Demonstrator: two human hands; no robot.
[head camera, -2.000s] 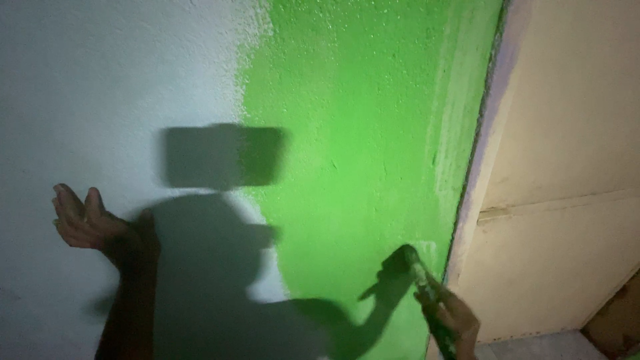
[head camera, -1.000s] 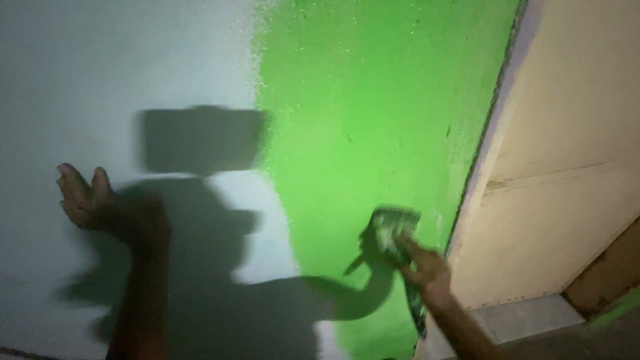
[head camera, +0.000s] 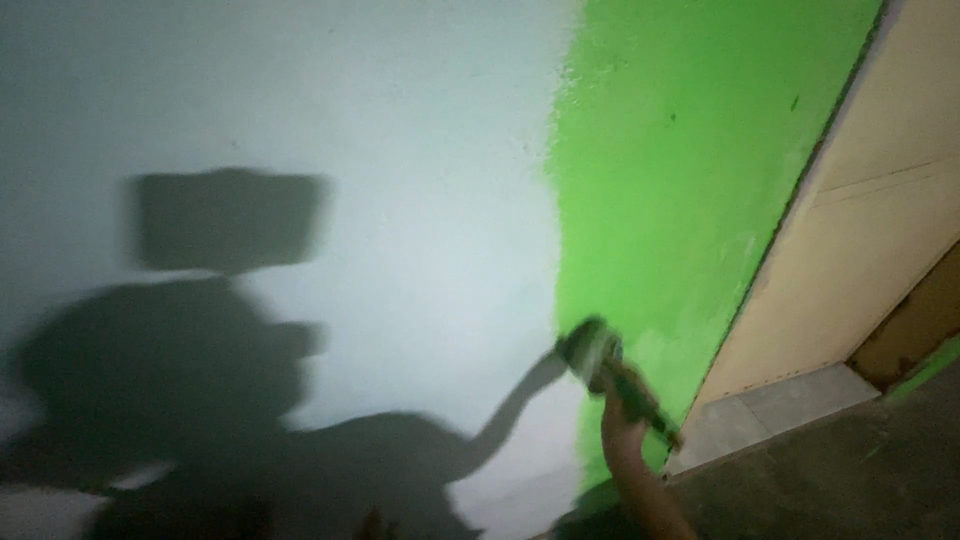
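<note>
My right hand (head camera: 622, 416) grips the handle of a wide paintbrush (head camera: 594, 358), slightly blurred, low on the wall. The brush head is at the left border of the green painted band (head camera: 675, 187), beside the pale blue-white wall surface (head camera: 420, 195). Green paint marks the brush handle, which points down to the right. Of my left hand (head camera: 375, 525), only what look like dim fingertips show at the bottom edge; whether they hold anything cannot be told.
Right of the green band, a dark rough edge borders a cream panel (head camera: 885, 202). Below it lie a grey tiled ledge (head camera: 757, 420) and a dark floor (head camera: 825, 487). A brown surface (head camera: 915, 330) stands at far right. My shadow covers the lower left wall.
The brush has moved left across the green to its border with the pale wall. My left hand, raised at the left before, has dropped almost out of view. The view has shifted left.
</note>
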